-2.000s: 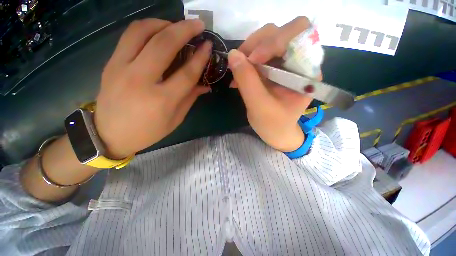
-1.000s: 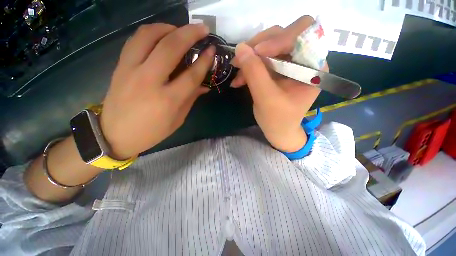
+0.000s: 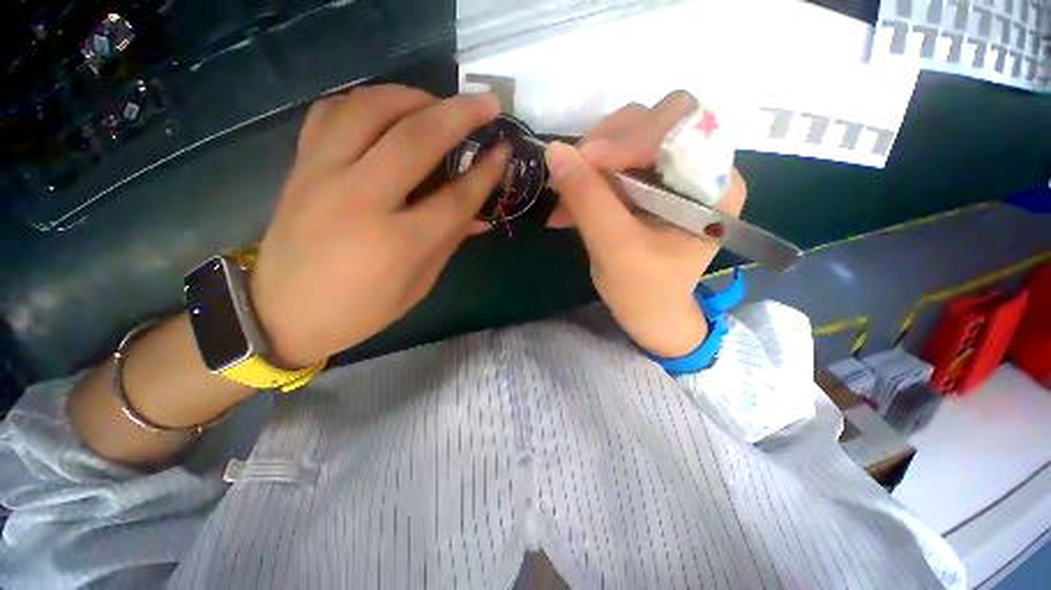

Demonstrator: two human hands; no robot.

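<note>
My left hand (image 3: pixel 375 213) holds a round electronic unit (image 3: pixel 524 173) between its fingers, with a dark inside, a thin shiny rim and fine red wires at its lower edge. My right hand (image 3: pixel 640 219) holds silver tweezers (image 3: pixel 749 240) with a red dot near the wide end. The tweezers' tip reaches the unit's upper right inside; whether it holds a small piece cannot be told. A white wrap with a red mark covers a finger of my right hand. My left fingers hide part of the unit.
A white sticker sheet (image 3: pixel 795 81) with grey pieces lies beyond my hands, another (image 3: pixel 974 40) at the upper right. A clear tray (image 3: pixel 184 127) with small parts is at the upper left. Red bins (image 3: pixel 974 334) and cartons (image 3: pixel 870 432) are at the right.
Both hands, the unit and the surroundings sit slightly lower in the picture. The unit remains in my left hand and the tweezers in my right, their wide end tilted slightly further down.
</note>
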